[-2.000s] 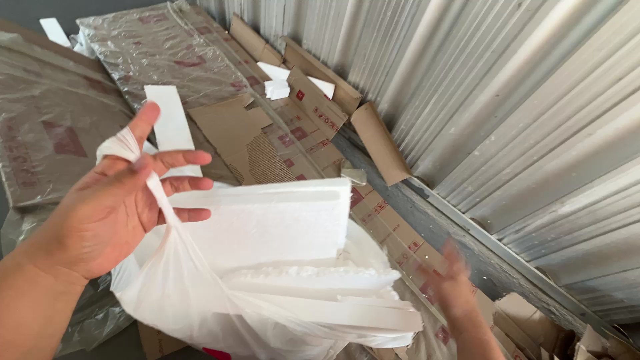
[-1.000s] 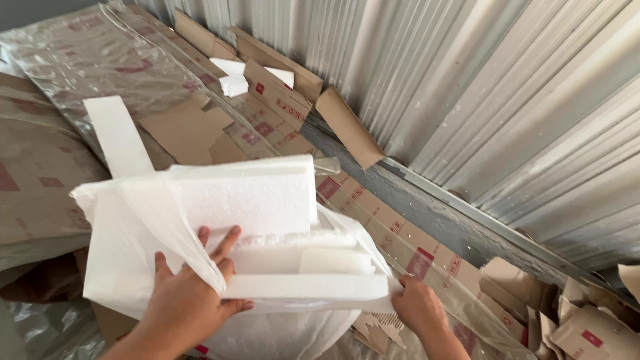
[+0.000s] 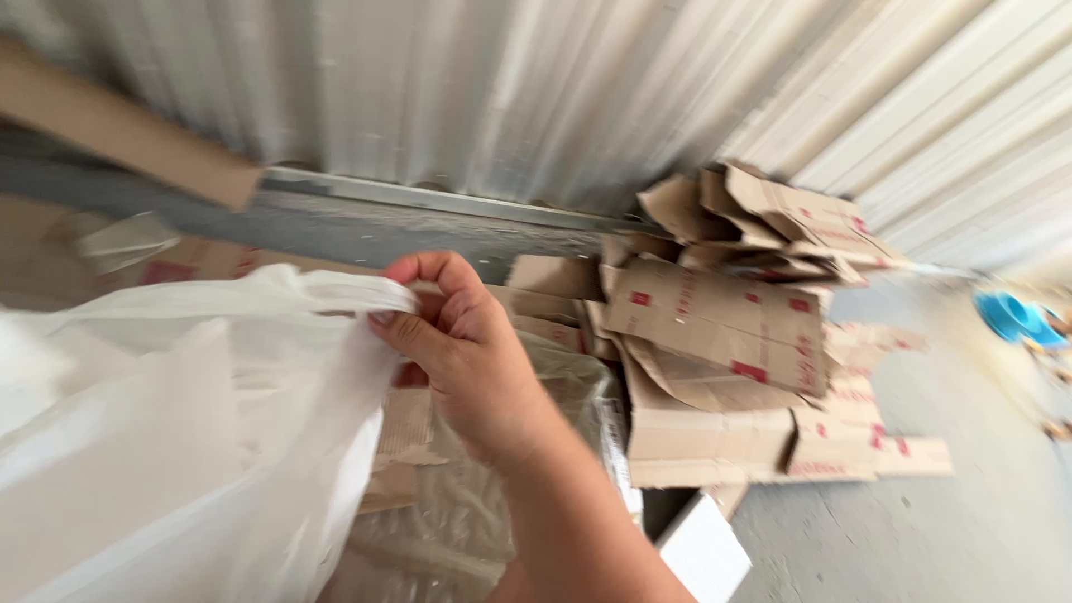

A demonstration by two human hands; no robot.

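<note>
My right hand (image 3: 456, 343) pinches the gathered upper edge of a white plastic bag (image 3: 276, 469) between thumb and fingers. The bag fills the lower left of the view, and pale flat pieces show faintly through its thin film. At the far left, part of a white foam piece (image 3: 25, 368) shows, blurred. My left hand is not in view. Under and beside my right forearm lie clear plastic film (image 3: 461, 511) and torn corrugated cardboard (image 3: 406, 427).
A pile of flattened cardboard boxes (image 3: 712, 327) with red print lies on the grey floor (image 3: 837, 536) at right, against a corrugated metal wall (image 3: 402, 100). A white board (image 3: 708, 548) lies at its near edge. A blue object (image 3: 1017, 316) is at far right.
The view has swung to the right, toward the cardboard pile. My right hand, on the bag's right side a second ago, now holds its gathered edge. My left hand has gone out of view.
</note>
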